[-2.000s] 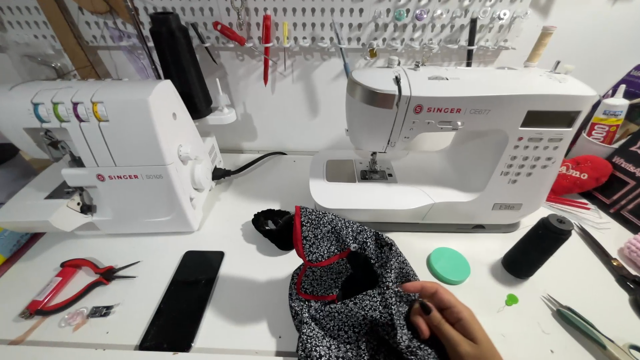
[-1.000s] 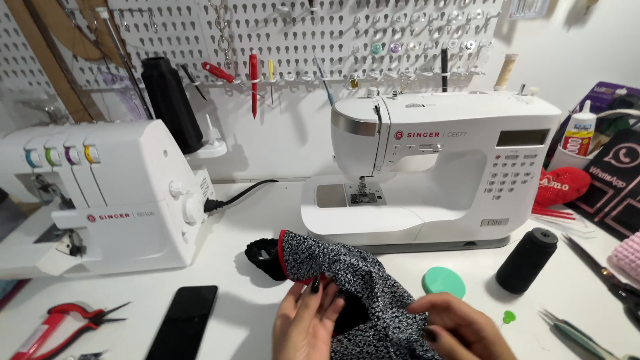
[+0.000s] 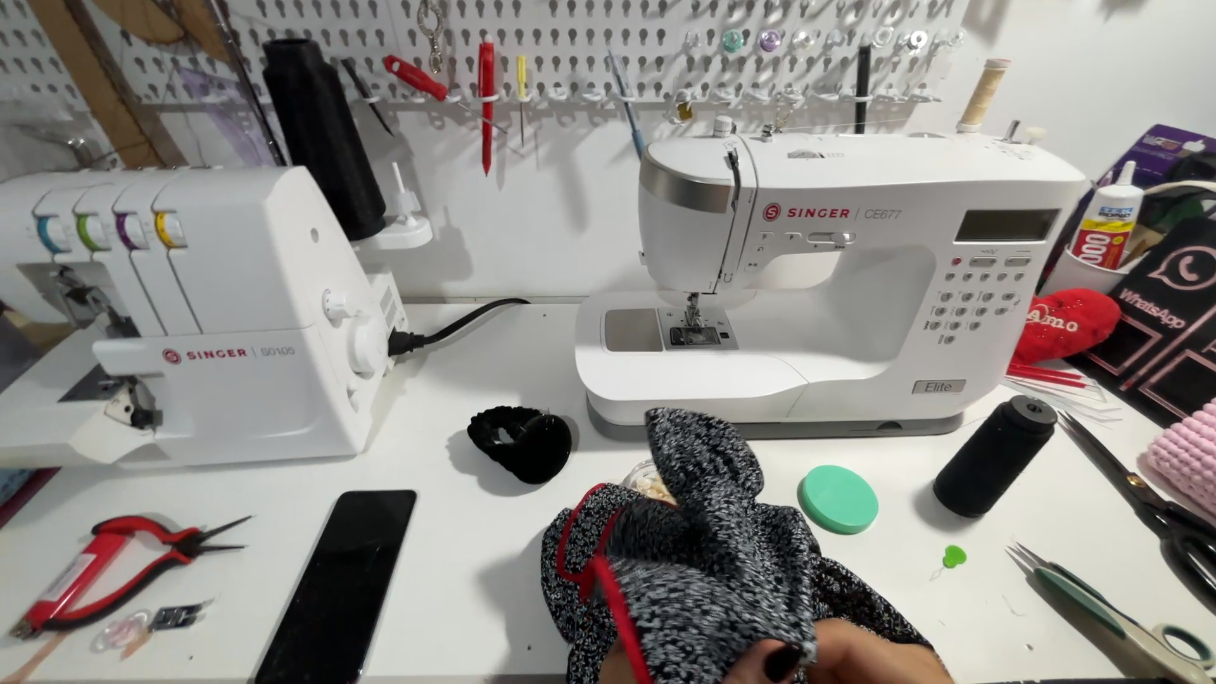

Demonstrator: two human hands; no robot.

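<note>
A black-and-white patterned fabric piece with red binding point(image 3: 703, 560) is bunched at the front middle of the table. My right hand point(image 3: 855, 651) grips its lower edge, thumb on top of the cloth. Most of my left hand point(image 3: 619, 665) is hidden beneath the fabric, so its hold cannot be seen. Behind the cloth stands a white Singer sewing machine point(image 3: 855, 199), its presser foot point(image 3: 693, 328) over the bed. A black scrunchie point(image 3: 522, 444) lies to the left of the fabric, apart from it.
At left are a white serger point(image 3: 237, 285), a black phone point(image 3: 342, 579) and red-handled pliers point(image 3: 142, 560). On the right lie a green round lid point(image 3: 838, 499), a black thread cone point(image 3: 996, 456), green-handled snips point(image 3: 1092, 608) and black scissors point(image 3: 1154, 513). Tools hang on the pegboard point(image 3: 589, 57).
The fabric has been lifted and turned over in my hands, and its red-bound end has moved off the scrunchie. My left hand, above the cloth one second ago, is now mostly beneath it.
</note>
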